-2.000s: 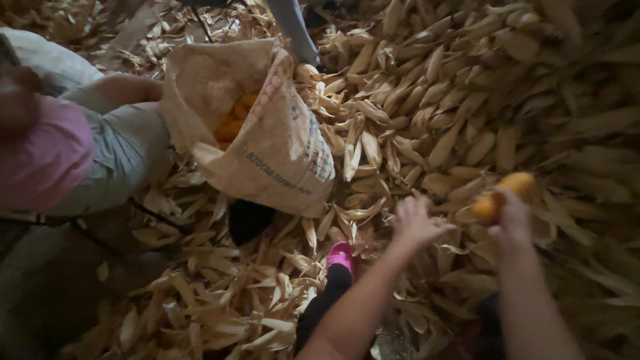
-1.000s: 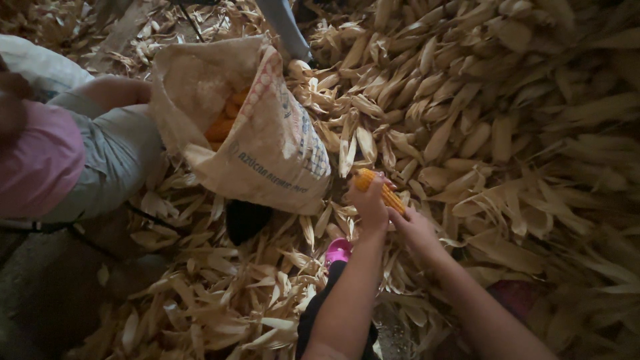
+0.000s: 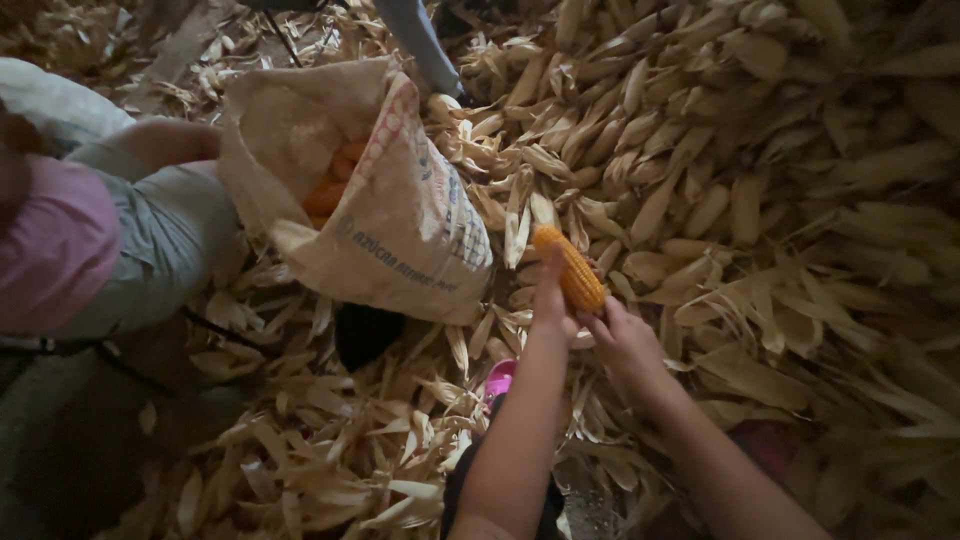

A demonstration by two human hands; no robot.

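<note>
A husked orange ear of corn (image 3: 576, 271) is held between both hands, right of the woven sack. My left hand (image 3: 553, 304) grips its left side along the kernels. The fingers of my right hand (image 3: 619, 334) close on its lower end. The woven sack (image 3: 397, 262) stands upright with its mouth open, leaning a little, and bears printed writing. Several orange ears (image 3: 330, 191) lie inside it. Dry corn husks and unhusked ears (image 3: 690, 225) lie all around beneath my hands.
A person in a pink top (image 3: 60, 240) and grey shorts sits at the left, by the sack. Another sack (image 3: 60, 105), pale, lies behind them. A grey-clad leg (image 3: 420, 45) reaches down beyond the open sack. My pink shoe (image 3: 499, 379) rests among husks below my hands.
Two seconds ago my right hand held an orange ear at the right and my left hand was spread, apart from it. Since then the hands have come together, and both now hold an ear.
</note>
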